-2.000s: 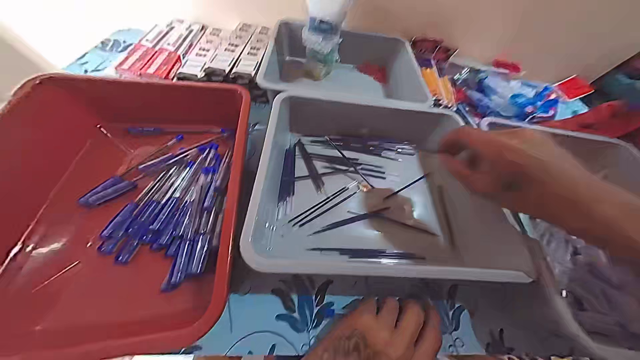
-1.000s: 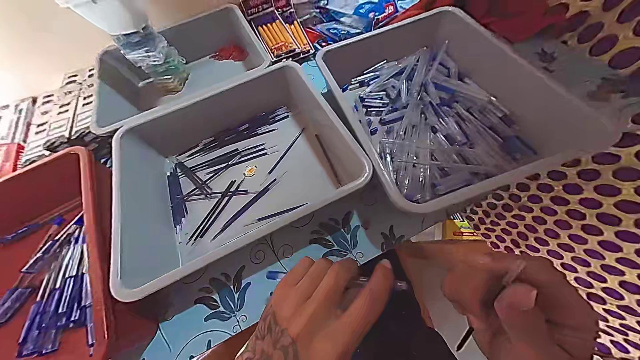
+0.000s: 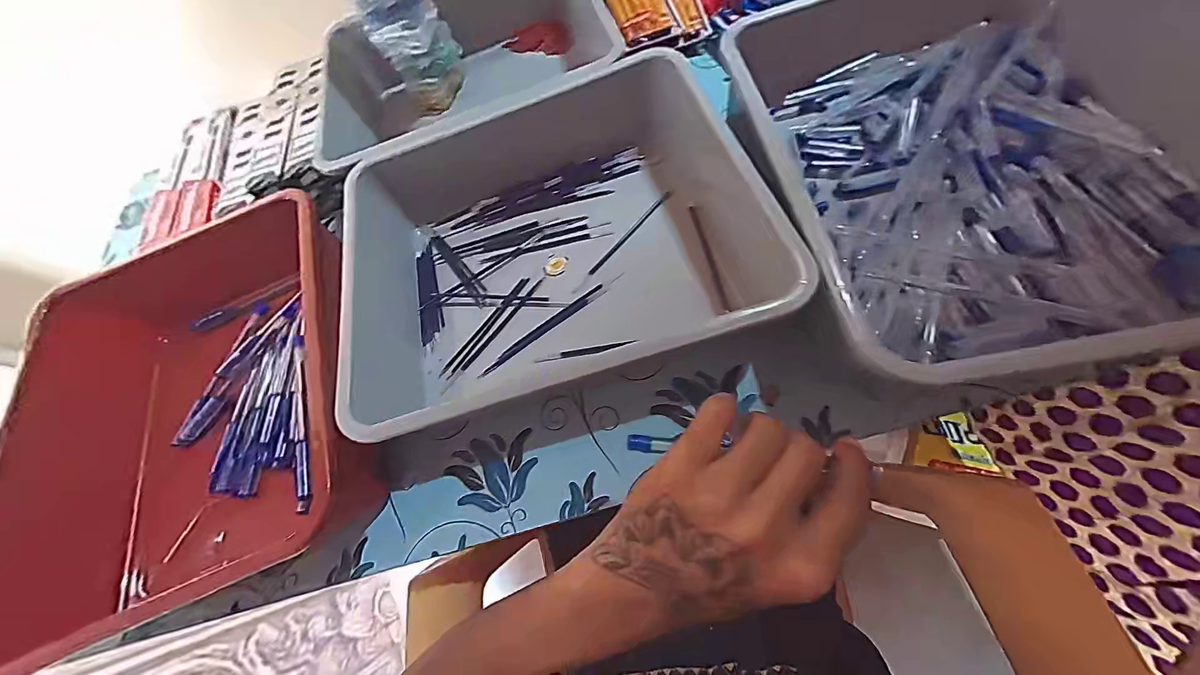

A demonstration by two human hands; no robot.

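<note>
My left hand (image 3: 731, 506), with a tattoo on its back, is closed around a pen (image 3: 652, 442) whose blue end sticks out at the left, over the floral table cover. My right hand cannot be seen. Above the left hand, a grey tray (image 3: 581, 398) holds dark pen refills (image 3: 542, 328) and a small round yellow-and-white piece (image 3: 556, 266). The grey tray at the right (image 3: 937, 370) is heaped with clear pen barrels and blue caps (image 3: 994, 187). Blue-capped pens (image 3: 262, 412) lie together in the red tray (image 3: 309, 375) at the left.
A third grey tray (image 3: 333, 103) at the back holds a clear plastic item (image 3: 403, 37) and something red. Boxes (image 3: 272, 122) stand at the back left. An opened cardboard box (image 3: 994, 534) is below my left hand, beside purple-dotted cloth (image 3: 1125, 469).
My right hand was over the refill tray, then beside the left hand holding a thin dark piece; now it is out of view. The view has shifted.
</note>
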